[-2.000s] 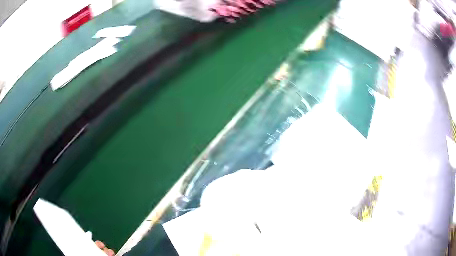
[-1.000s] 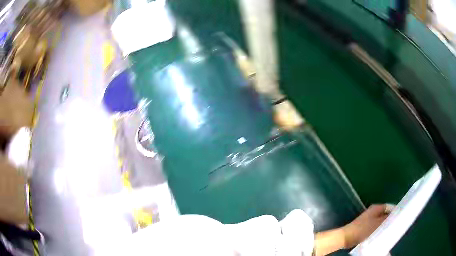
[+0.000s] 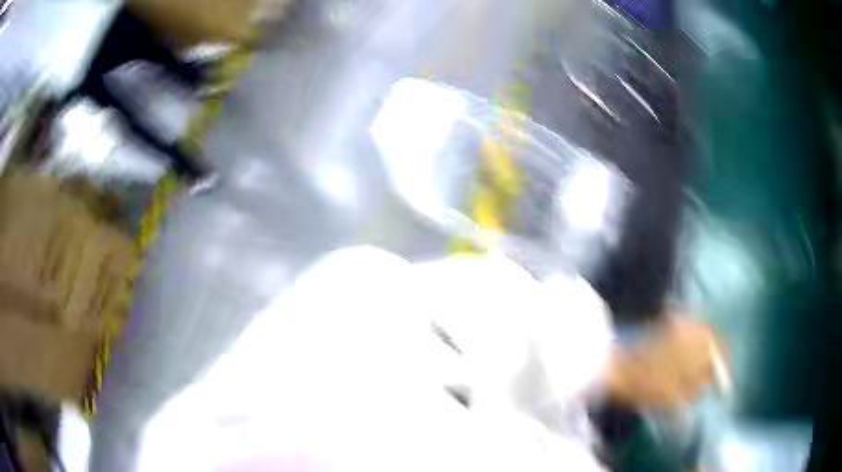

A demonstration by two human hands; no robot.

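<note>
My left hand (image 3: 667,365), strongly blurred, is at the lower right, at the end of a white sleeve (image 3: 563,341). A thin pale edge shows at its fingertips, but blur hides whether the hand holds anything. A pale, blurred shape (image 3: 762,447) lies below and right of the hand; I cannot tell what it is. A clear plastic bag (image 3: 526,157) with white patches is on the floor beyond the sleeve. My right hand is not in view.
The green ledge and belt area (image 3: 766,184) runs down the right side. The grey floor (image 3: 231,277) has yellow and black tape (image 3: 152,217). Brown cartons (image 3: 60,286) stand at the left. A blue-violet thing (image 3: 646,11) shows at the top edge.
The view has swung further left and down to the floor. The green ledge has shifted right and the plastic bag shows clearly. The long white tray held one second ago is no longer clearly visible.
</note>
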